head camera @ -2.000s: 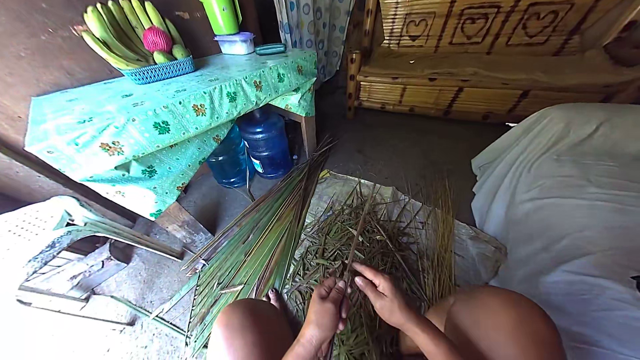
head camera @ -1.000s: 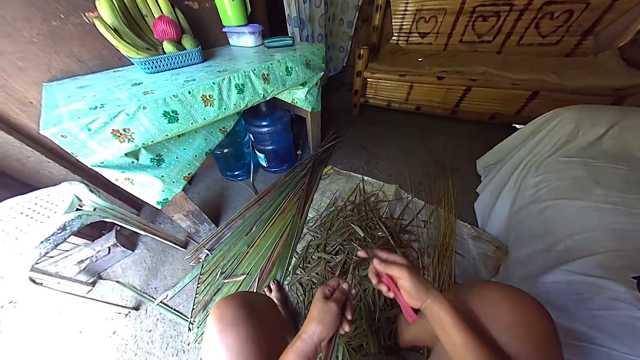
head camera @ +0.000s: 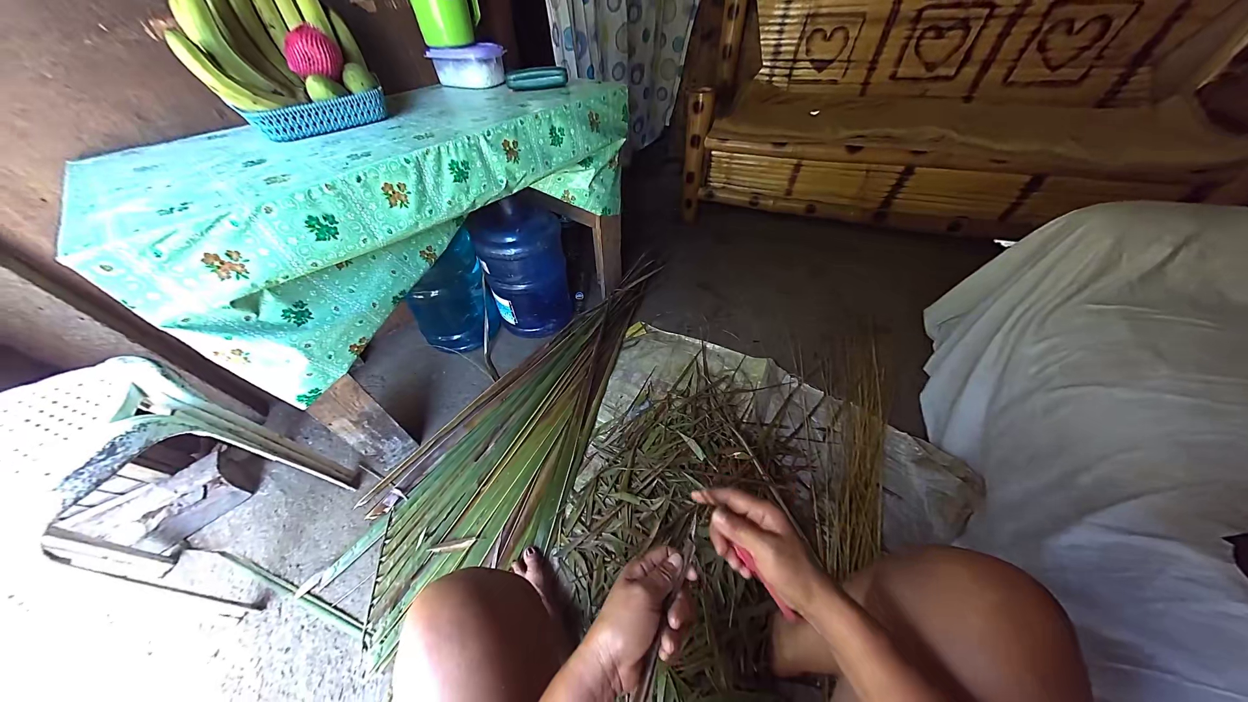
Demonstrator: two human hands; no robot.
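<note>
My left hand [head camera: 643, 614], low in the middle of the view, is closed around a thin palm leaf strip [head camera: 675, 585]. To its upper right is my right hand [head camera: 760, 546], holding a red-handled tool, probably a knife [head camera: 765, 582], mostly hidden by the fingers. Both hands are over a heap of leaf scraps [head camera: 673, 468] on a pale sack [head camera: 741, 361]. Left of the heap, long green and brown palm leaflets [head camera: 507, 429] lie in a fan. Thin brown leaf ribs [head camera: 858, 468] form a bundle on the right.
A table with a green floral cloth [head camera: 292, 234] stands at upper left, bearing a blue basket [head camera: 317, 115] of fruit. Blue water jugs [head camera: 526, 268] stand beneath it. A bamboo bench [head camera: 936, 175] is at the back, a white-draped object [head camera: 1102, 390] on the right, and a pale chair [head camera: 107, 419] at left.
Two seconds ago my hands were close together over the heap. My right hand has since moved apart from my left, and the red handle in it has come into view.
</note>
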